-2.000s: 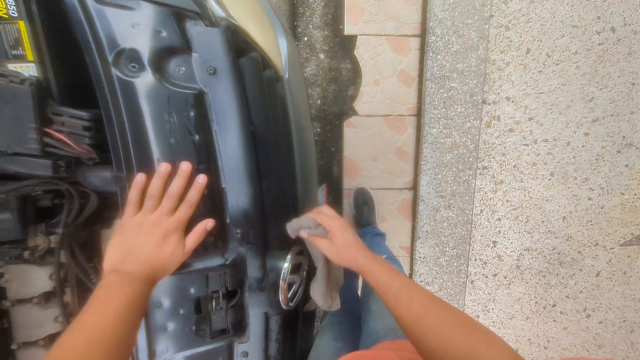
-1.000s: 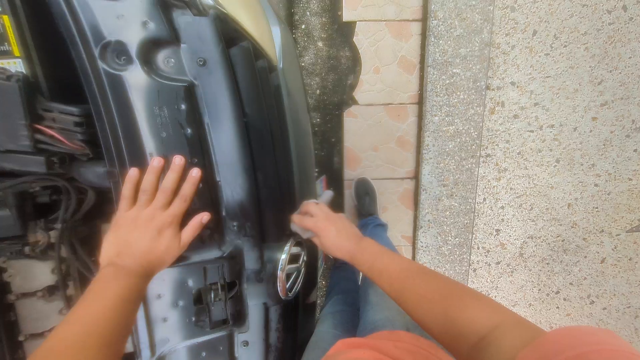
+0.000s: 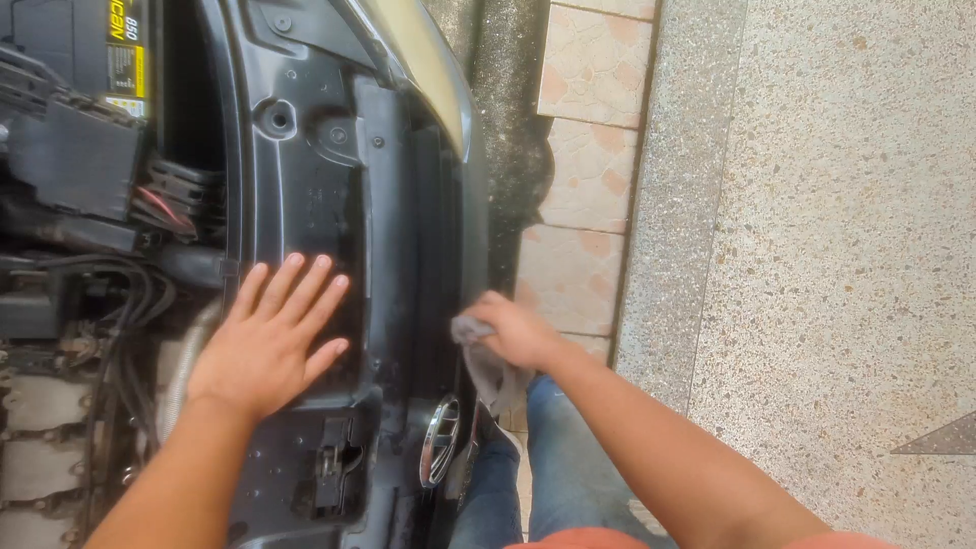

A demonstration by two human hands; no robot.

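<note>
My left hand lies flat, fingers spread, on the black plastic cover behind the car's grille. A grey cloth is bunched in my right hand at the front edge of the car, with part of it hanging down. The chrome emblem sits on the grille just below and left of the cloth. Near the bottom of the view, the hood latch shows in an opening of the cover.
At the left the engine bay lies exposed, with a battery, hoses and the engine. A headlight is at the car's front corner. Beige floor tiles and a speckled floor lie to the right.
My left hand has stayed spread on the cover. My right hand has shifted along the car's front edge with the cloth, which hangs lower than one second ago.
</note>
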